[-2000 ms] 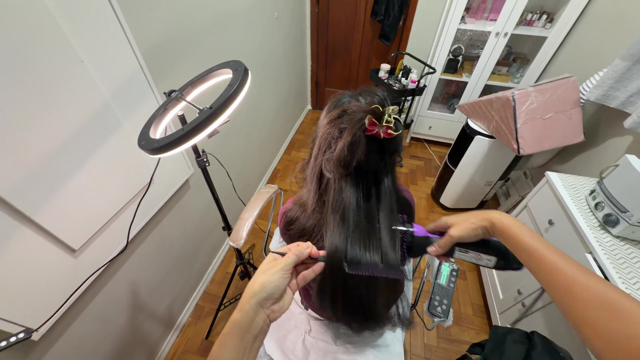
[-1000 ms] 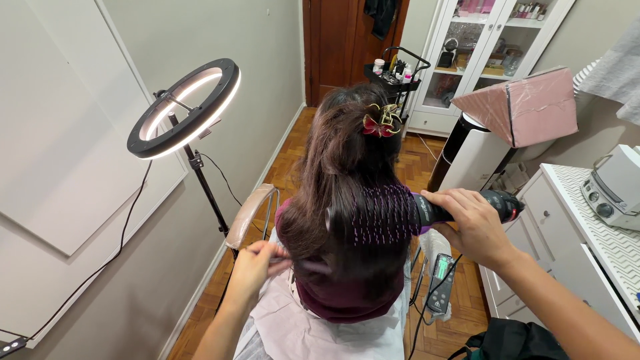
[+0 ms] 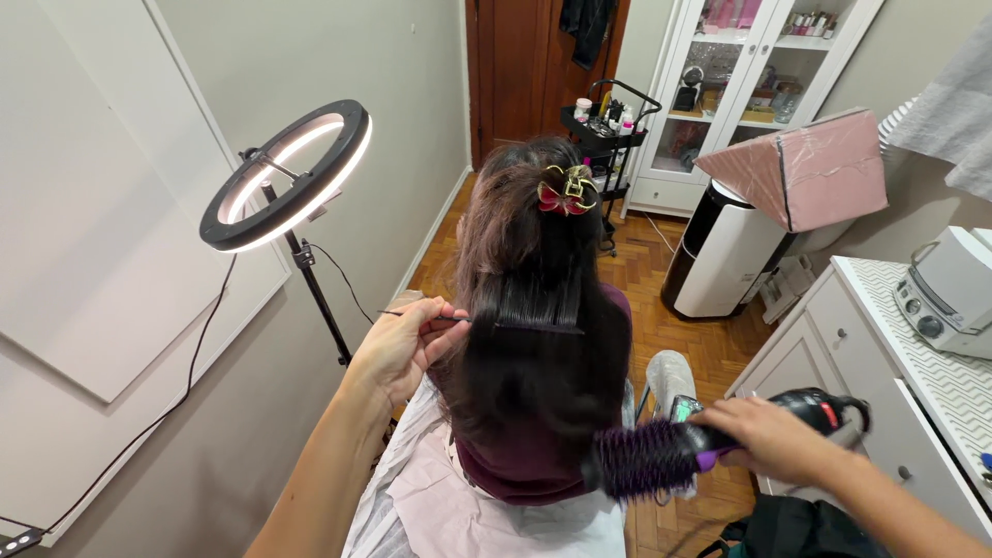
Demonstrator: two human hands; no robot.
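A person with long dark hair (image 3: 542,372) sits with their back to me, in a maroon top (image 3: 504,473). A red and gold butterfly claw clip (image 3: 567,191) holds the upper hair. My left hand (image 3: 407,341) pinches the thin handle of a comb (image 3: 539,328), whose teeth lie in the hair at the back of the head. My right hand (image 3: 775,442) grips a black and purple hot-air brush (image 3: 647,461) low on the right; its round bristled head is beside the ends of the hair, and whether they touch is unclear.
A lit ring light (image 3: 287,174) stands left by the wall. Ahead are a black trolley (image 3: 612,136) and a glass-door cabinet (image 3: 674,178). To the right, a pink wrapped box (image 3: 829,170) sits above a white-and-black appliance (image 3: 721,263), near a white dresser (image 3: 845,333).
My right hand has moved the brush down and right, out of the hair where it lay a second ago. My left hand has come up, and the comb shows in the hair.
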